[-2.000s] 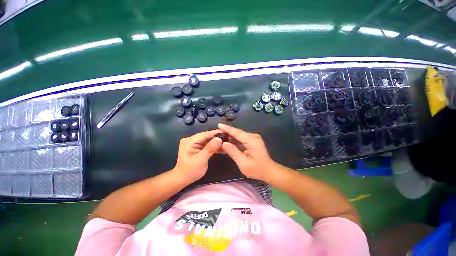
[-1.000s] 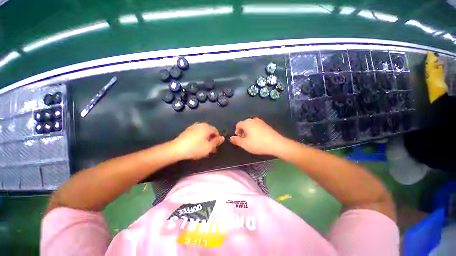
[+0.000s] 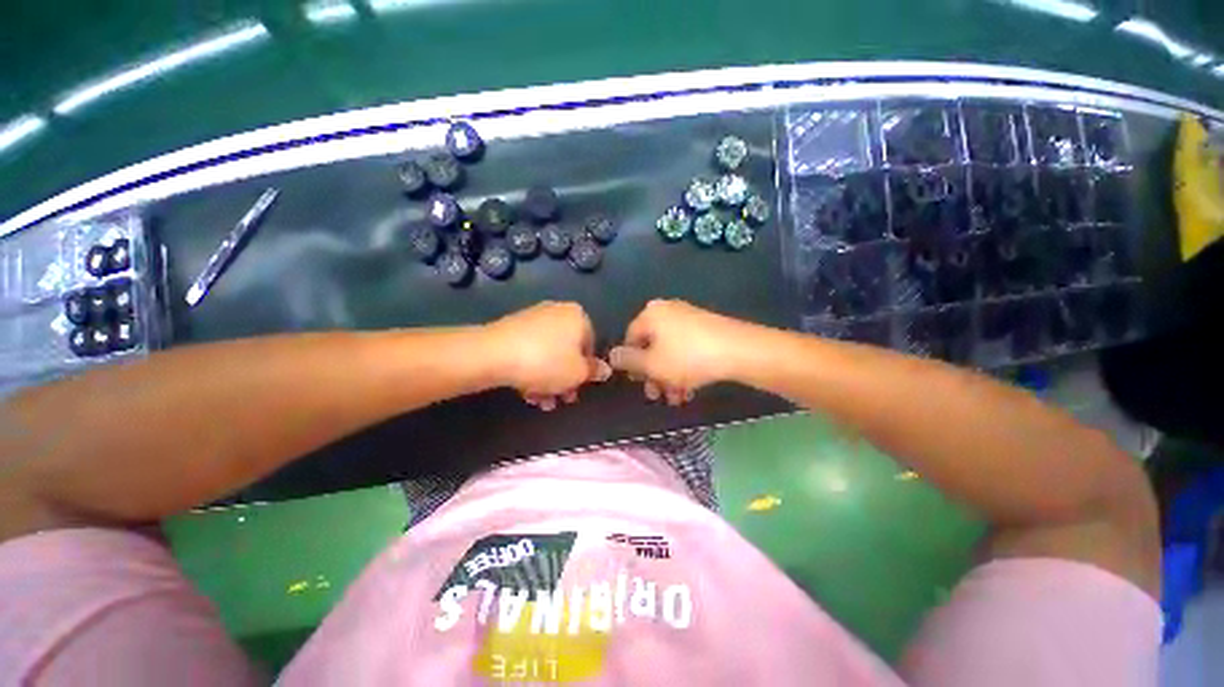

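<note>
My left hand [image 3: 550, 354] and my right hand [image 3: 671, 352] are over the near part of the black mat [image 3: 336, 295]. Their fingers are curled and the fingertips nearly meet. Any unit between or inside the fingers is hidden or too small to tell. A loose cluster of black round units [image 3: 495, 258] lies beyond my left hand. A smaller group of round pieces with pale speckled tops [image 3: 706, 226] lies beyond my right hand.
The left clear tray [image 3: 148, 289] holds black discs and is cut off by the picture's edge. Slanted tweezers [image 3: 231, 247] lie beside it. The right clear tray [image 3: 940, 248] is full of dark parts. A yellow bag [image 3: 1199, 188] lies beyond it. A white rail [image 3: 618, 91] borders the green surface.
My hands have moved apart from their joined hold on a small dark unit, and the fingers have curled inward. My forearms have spread wider. The view has shifted, so the mat items appear higher.
</note>
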